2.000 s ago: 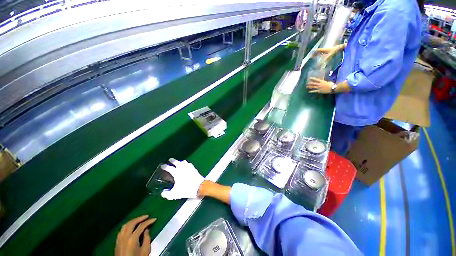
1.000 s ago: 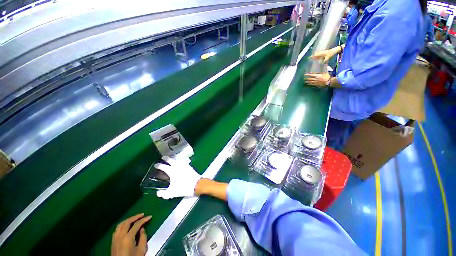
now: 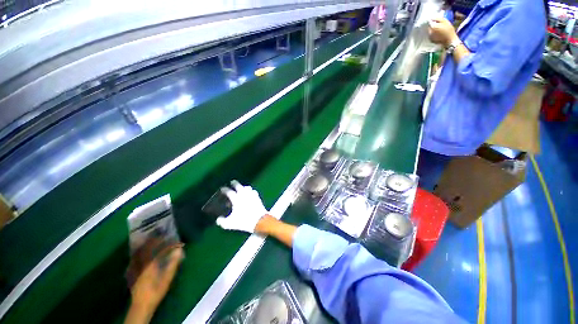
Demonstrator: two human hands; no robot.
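Note:
My left hand (image 3: 155, 266), bare and blurred, is on the near end of a white and grey retail box (image 3: 153, 221) over the green conveyor belt; its fingers cover that end. My right hand (image 3: 244, 207), in a white glove, holds a clear blister tray with a dark round device (image 3: 218, 204) by its right side, over the belt. Several clear trays with silver round devices (image 3: 352, 206) lie on the green side worktop to the right. Another tray (image 3: 272, 308) lies near me, cut off by the bottom edge.
A pale metal rail (image 3: 229, 272) runs between belt and worktop. Stacked clear plastic (image 3: 359, 107) stands farther along. A coworker in a blue smock (image 3: 485, 76) stands at right, holding clear plastic. A red stool (image 3: 426, 228) and an open brown carton (image 3: 485, 186) are on the floor.
The retail box has moved left and nearer, and my left hand has come onto it. My right hand has moved slightly forward and right with the tray. The coworker's hand has risen.

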